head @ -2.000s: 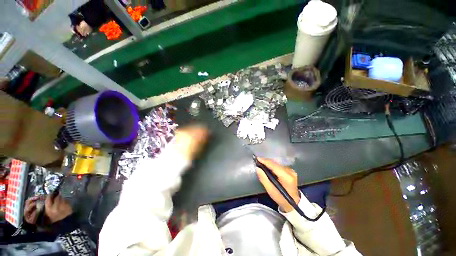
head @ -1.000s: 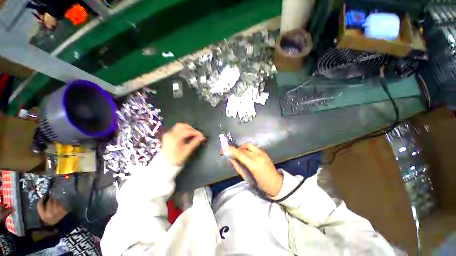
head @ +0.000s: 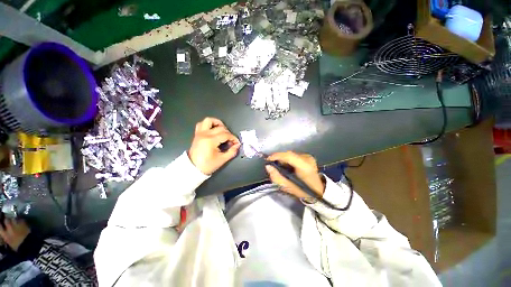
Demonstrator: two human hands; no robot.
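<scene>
A flat silver-white module point(head: 249, 142) lies on the dark bench between my hands. My right hand point(head: 297, 175) grips the black soldering iron point(head: 294, 178), its tip pointing at the module's right edge; whether it touches cannot be told. My left hand point(head: 212, 146) is at the module's left side, fingers curled and pinched together; something thin may be at the fingertips, but it is too small to tell. A heap of silver modules point(head: 266, 61) lies behind, and a loose heap of narrow white-silver strips point(head: 124, 126) lies at left.
A grey cylinder with purple rim point(head: 53, 84) and a yellow device point(head: 42, 152) stand at left. At right are a green mat point(head: 392, 96), a round wire grille point(head: 412, 56), a tape roll point(head: 346, 25), a small carton point(head: 448, 36) and a large cardboard box point(head: 403, 196). Another person's hand point(head: 14, 232) shows lower left.
My left hand has come from the strip heap to the module's left side. The module, earlier by my right hand, now lies flat, with the iron pointing at it. The view has shifted closer.
</scene>
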